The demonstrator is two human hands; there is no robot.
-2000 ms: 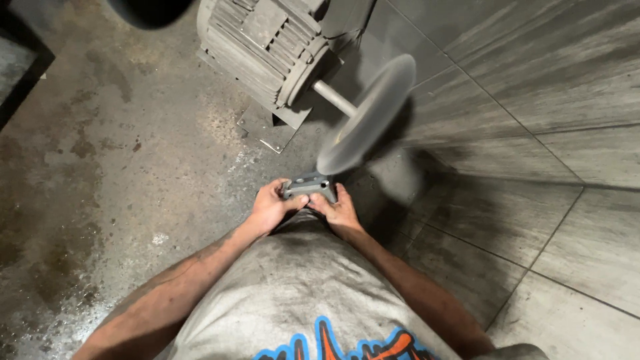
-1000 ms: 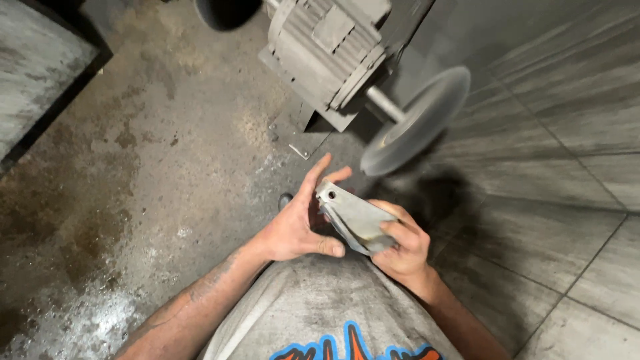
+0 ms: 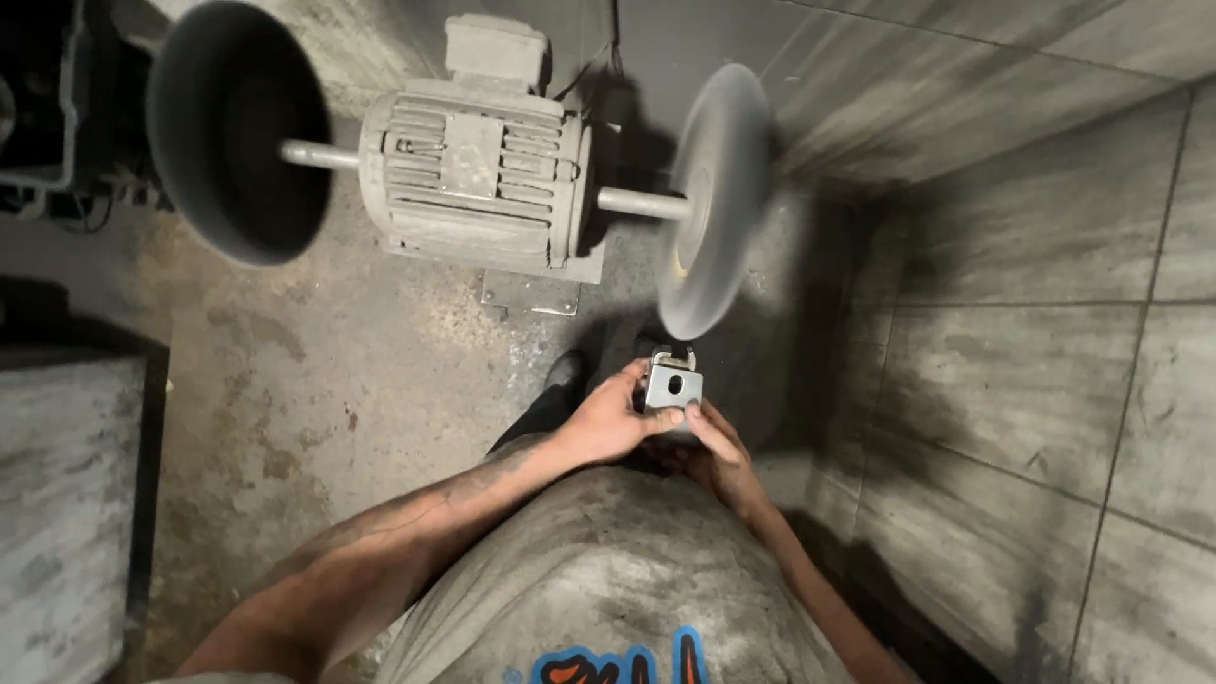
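Observation:
A bent metal bracket (image 3: 674,388) with an oval hole in its face is held between my two hands, close in front of my shirt. My left hand (image 3: 613,415) grips its left side, the thumb across its lower face. On the lower right, my right hand (image 3: 717,446) holds it with the thumb near its edge; some of those fingers are hidden. Just beyond the bracket is a blurred, spinning buffing wheel (image 3: 719,204); a small gap shows between the two.
A dusty electric motor (image 3: 475,180) carries the wheel on its right shaft and a dark blurred wheel (image 3: 242,133) on its left. A tiled wall (image 3: 1026,380) stands at right, a grey box-like surface (image 3: 66,513) at left. My shoe (image 3: 567,369) is on the floor.
My left hand, open beside the bracket one second ago, has closed on it. The bracket has turned from lying slanted to having its holed face up. The view has shifted, showing more of the left wheel.

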